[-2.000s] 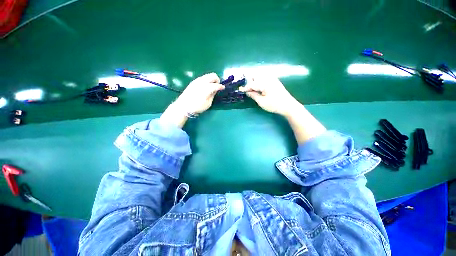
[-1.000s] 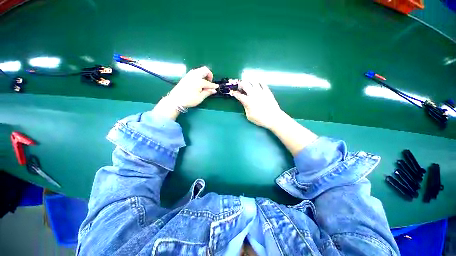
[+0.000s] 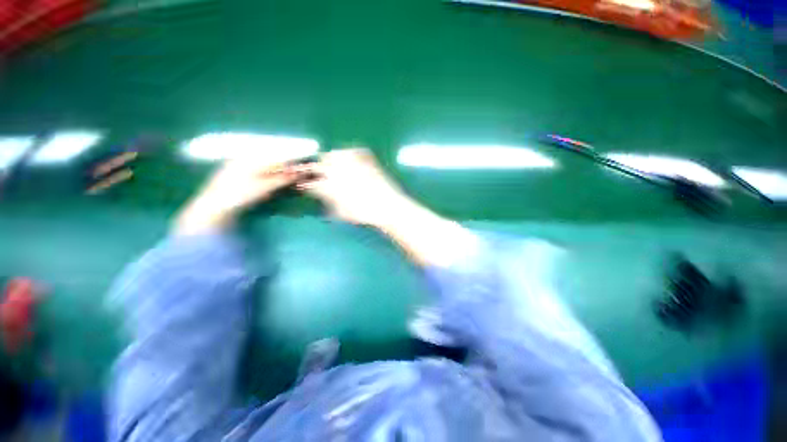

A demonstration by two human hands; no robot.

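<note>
The frame is strongly blurred. My left hand (image 3: 240, 186) and my right hand (image 3: 352, 186) are close together on the dark green belt, left of the middle. Between their fingertips is a small dark part with copper tips (image 3: 298, 175), the black cluster of a cable assembly; most of it is hidden by the fingers and blur. Its lead and plug cannot be made out. Another cable assembly (image 3: 634, 171) lies on the belt at the right, its coloured plug end pointing left.
Loose black housings (image 3: 684, 293) lie on the lighter green strip (image 3: 535, 250) at right. A red tool (image 3: 19, 309) is at far left. Copper tips of another cluster (image 3: 112, 171) show at left. An orange-red tray (image 3: 639, 15) is beyond the belt; a blue bin (image 3: 712, 406) is below right.
Both hands with the dark part have moved left in the view. The cable on the right also shows further left, and the whole picture has become blurred.
</note>
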